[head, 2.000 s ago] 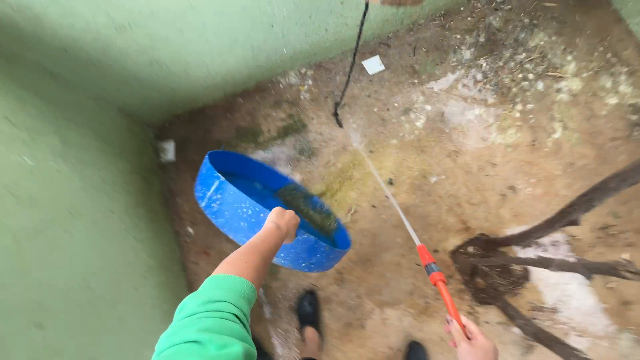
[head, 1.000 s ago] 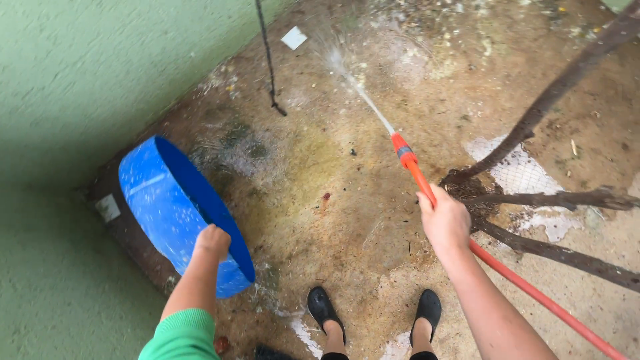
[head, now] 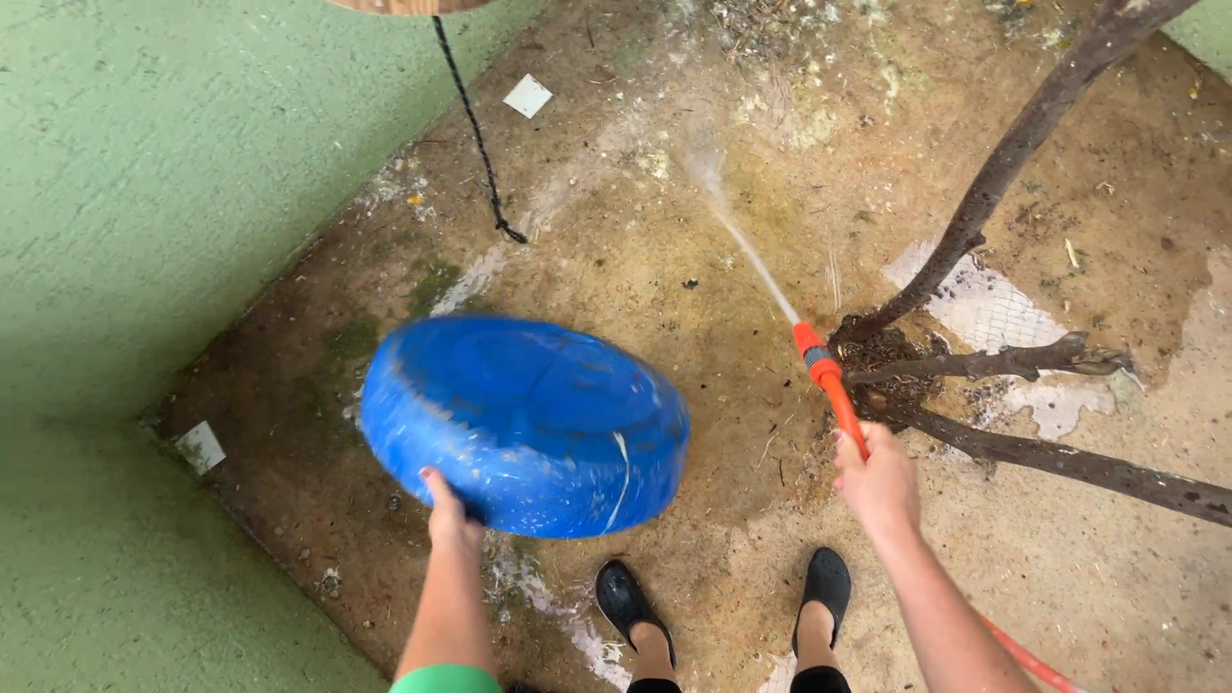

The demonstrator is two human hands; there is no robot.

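Observation:
A round blue plastic tub (head: 529, 423), scuffed and spattered, is turned with its underside facing up toward me. My left hand (head: 452, 515) grips it at the near left edge, thumb on the outer side, the other fingers hidden. On the right, my right hand (head: 876, 472) is closed around an orange garden hose (head: 847, 414). The orange hose nozzle (head: 816, 354) points up and to the left, and a jet of water (head: 756, 260) comes out of it onto the dirty floor (head: 712, 385).
Green walls (head: 192, 192) meet in a corner at left. A black rope (head: 472, 125) hangs from a wooden piece (head: 409, 4). Bare branches (head: 1001, 173) spread from a base at right. White squares (head: 527, 96) lie near the walls. My black shoes (head: 626, 597) stand at the bottom.
The blue tub has been tipped over; two seconds ago its open side and dark water inside showed. Now its underside shows. The hose still sprays in my right hand.

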